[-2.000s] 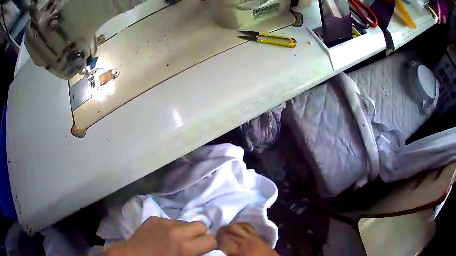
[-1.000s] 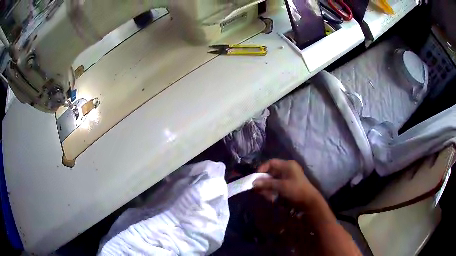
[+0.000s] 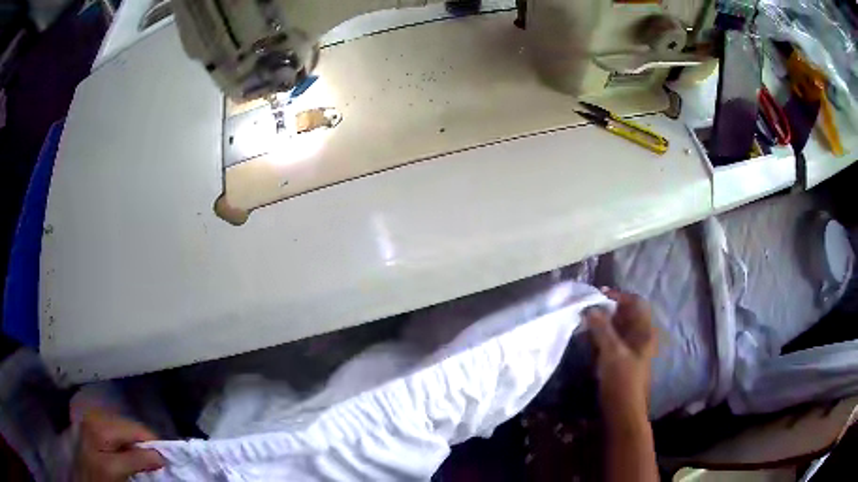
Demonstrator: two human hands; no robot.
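A white elasticated garment piece (image 3: 405, 409) is stretched below the table's front edge, its gathered band running from lower left up to the right. My left hand (image 3: 111, 442) grips one end of the band at the lower left. My right hand (image 3: 621, 329) pinches the other end at the right, higher up. The rest of the cloth hangs down and is cut off by the bottom edge of the view.
The white table (image 3: 376, 273) bears a sewing machine (image 3: 254, 47) with a lit needle area and yellow thread snips (image 3: 630, 130). Red scissors (image 3: 774, 115) are in a tray at right. A blue bin (image 3: 30, 245) is at left, padded grey-white cloth (image 3: 776, 273) at right.
The cloth, bunched two seconds ago, is now spread between both hands. My right hand has moved up and right; my left hand has come into view at the lower left. The camera view has shifted left.
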